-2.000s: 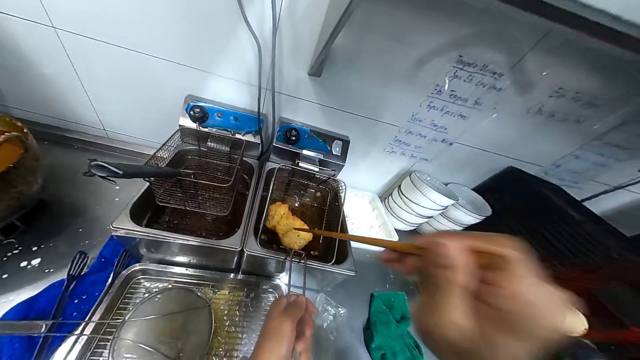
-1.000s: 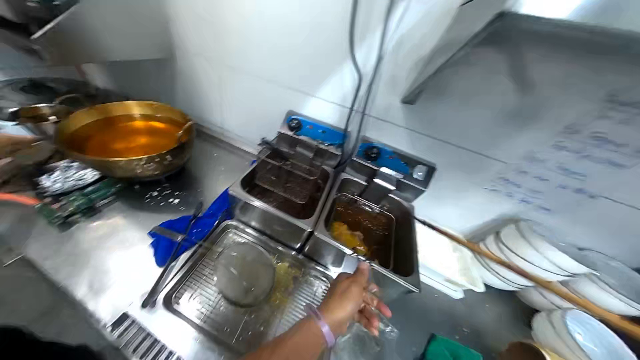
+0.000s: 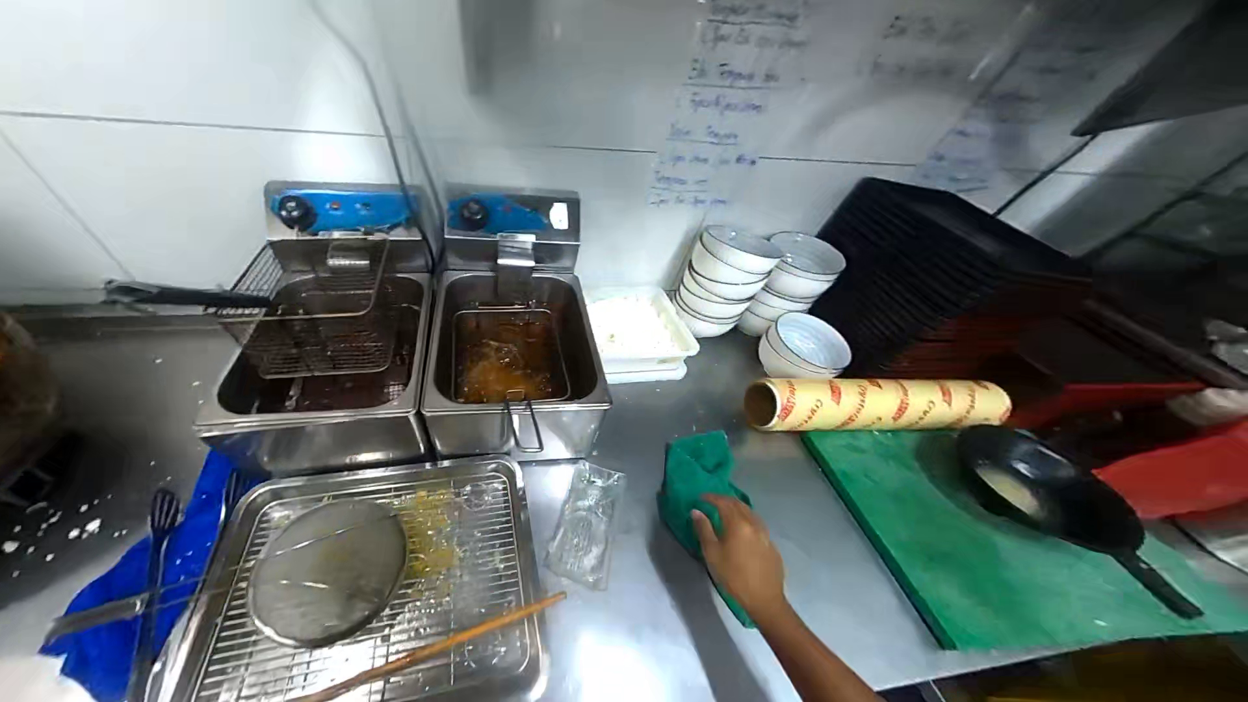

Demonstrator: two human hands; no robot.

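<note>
My right hand (image 3: 743, 556) rests on a crumpled green cloth (image 3: 697, 478) on the steel counter, its fingers on the fabric. My left hand cannot be made out. A long wooden stick (image 3: 429, 648) lies across the wire rack of a steel tray (image 3: 531, 624); its lower end runs out of view. A round mesh strainer (image 3: 329, 572) sits on the same rack. In the right deep fryer (image 3: 600, 400) a wire basket stands in bubbling oil (image 3: 505, 361); the food in it is not distinct. The left fryer (image 3: 322, 434) holds a raised basket (image 3: 322, 322) with a black handle.
A clear plastic packet (image 3: 585, 526) lies beside the tray. Behind are a white container (image 3: 639, 327) and stacked bowls (image 3: 721, 273). At right, a cling film roll (image 3: 877, 405) borders a green cutting board (image 3: 877, 526) bearing a black pan (image 3: 1053, 487). A blue cloth (image 3: 117, 604) lies left.
The right hand, which held the wooden stick over the fryer two seconds ago, is now on the green cloth. The stick now lies over the tray. The view has swung about.
</note>
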